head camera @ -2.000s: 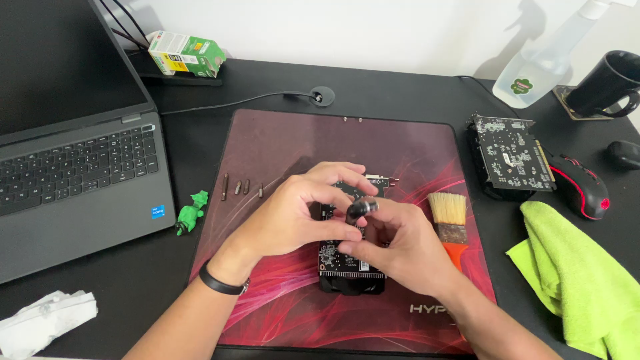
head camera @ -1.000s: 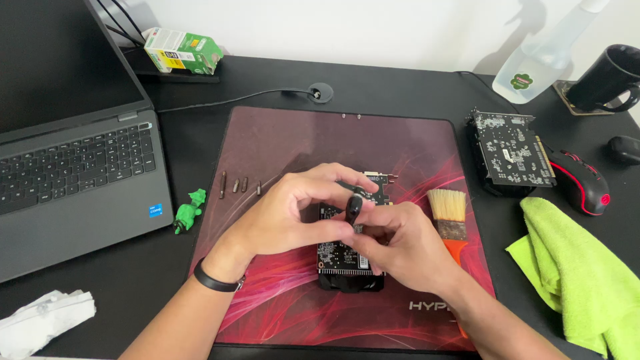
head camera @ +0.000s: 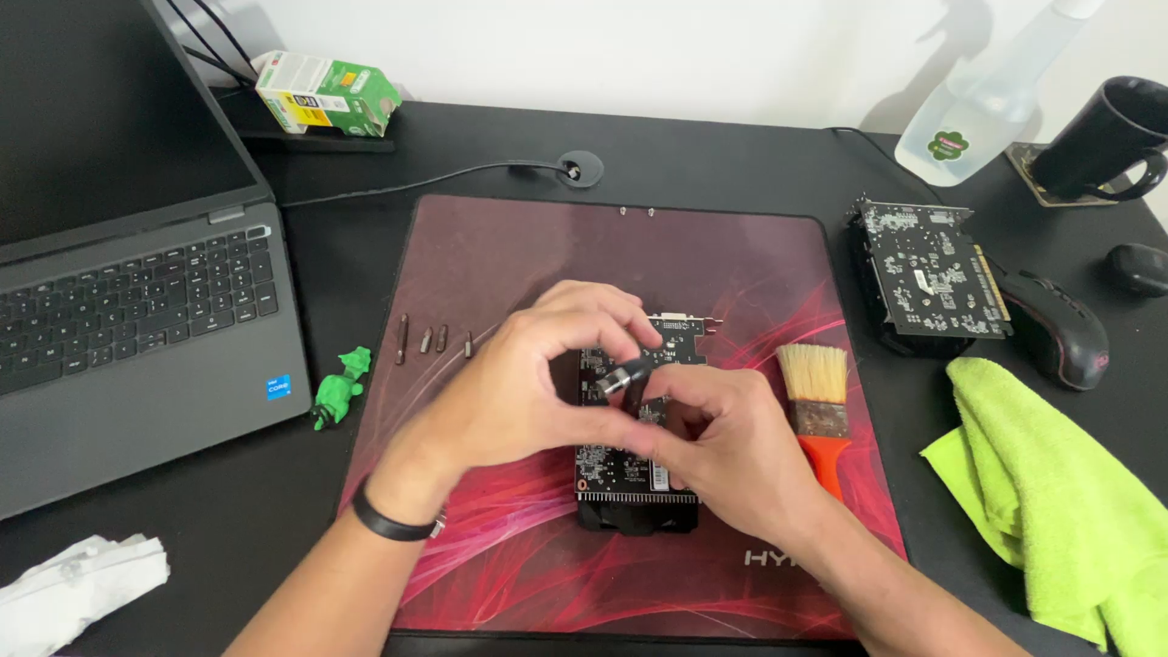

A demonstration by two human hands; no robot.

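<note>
A graphics card lies on the mouse pad, its black circuit board facing up, beneath both hands. My right hand grips a small black tool with a metal tip, seemingly a screwdriver, now tilted with its metal end toward the left. My left hand curves around that tool over the board, its thumb meeting the right fingers; whether it also grips the tool is hard to tell. Several screwdriver bits lie on the pad left of my left hand. Two small screws are at the pad's back edge.
A paintbrush lies right of the card. Beyond are a second circuit board card, a mouse, a green cloth, a spray bottle and a mug. At left are a laptop, a green figurine and crumpled tissue.
The black tool has tipped over, from pointing up toward the camera to lying slanted with its metal end to the left. Both hands remain over the card.
</note>
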